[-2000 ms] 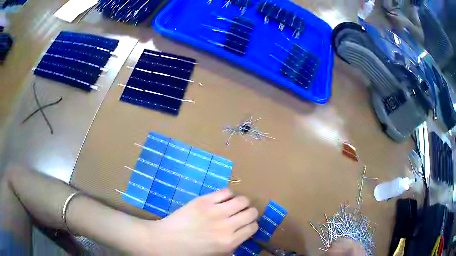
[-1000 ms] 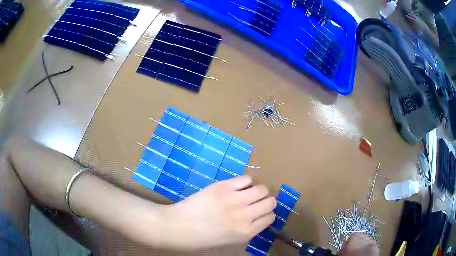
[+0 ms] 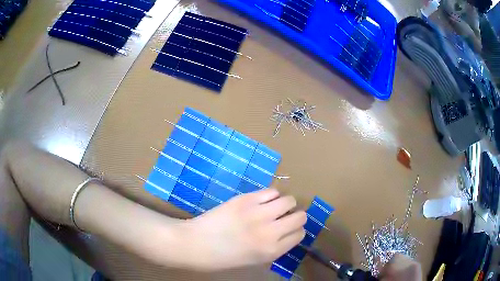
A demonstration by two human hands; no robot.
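Note:
A light blue solar cell string (image 3: 219, 156) lies face up on the bench, wire ends sticking out at its left and right edges. A narrow single cut cell (image 3: 319, 215) lies to its right. My left hand (image 3: 249, 228) rests with bent fingers over the string's lower right edge and the cell's middle; its fingertips are hidden, so I cannot tell if it grips anything. My right hand (image 3: 401, 270), cut off by the bottom edge, holds a dark soldering iron (image 3: 351, 271). Its metal shaft points left to the cell, near my left fingers.
Two dark cell strings (image 3: 202, 50) lie at the upper left, near a dark crossed wire (image 3: 52, 73). A blue tray (image 3: 390, 66) with cell pieces stands at the back. A spiky clump (image 3: 297, 116), orange scrap (image 3: 404, 157), ribbon heap (image 3: 390, 241), white bottle (image 3: 442, 207) and grey machine (image 3: 450, 112) are around.
The view has shifted, so the bench things sit higher and farther right. The iron's shaft and handle show more than at first. My left hand stays over the string and cell.

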